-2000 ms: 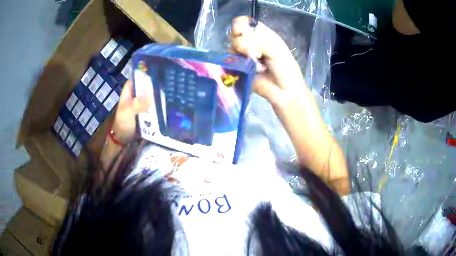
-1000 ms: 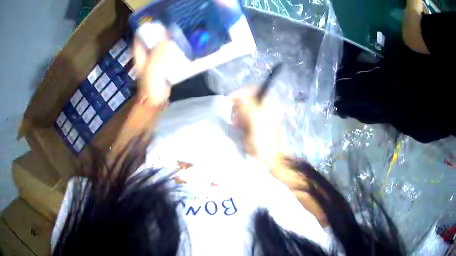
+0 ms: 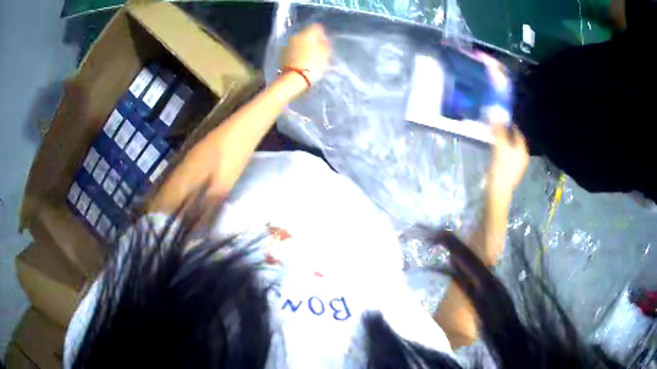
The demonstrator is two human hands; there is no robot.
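Note:
A retail box (image 3: pixel 465 94), blurred, white and dark blue with a device picture, is at the right over the large clear poly bag (image 3: pixel 360 130). My right hand (image 3: pixel 509 155) grips it at its lower right corner. My left hand (image 3: pixel 310 54), with a red band at the wrist, is at the bag's upper left part; its fingers are blurred and I cannot tell whether it holds anything. The black hand tool is not visible.
An open carton (image 3: pixel 166 25) at the left holds rows of dark blue boxes (image 3: pixel 133 137) with white labels. Brown cartons (image 3: pixel 43 285) lie below it. The green table (image 3: pixel 490 21) is at the top. A person in black (image 3: pixel 591 115) is close at the right. Loose clear plastic covers the floor.
The box has gone from my left hand at the upper left to my right hand at the right. My left hand has moved right and up to the bag. The black tool no longer shows.

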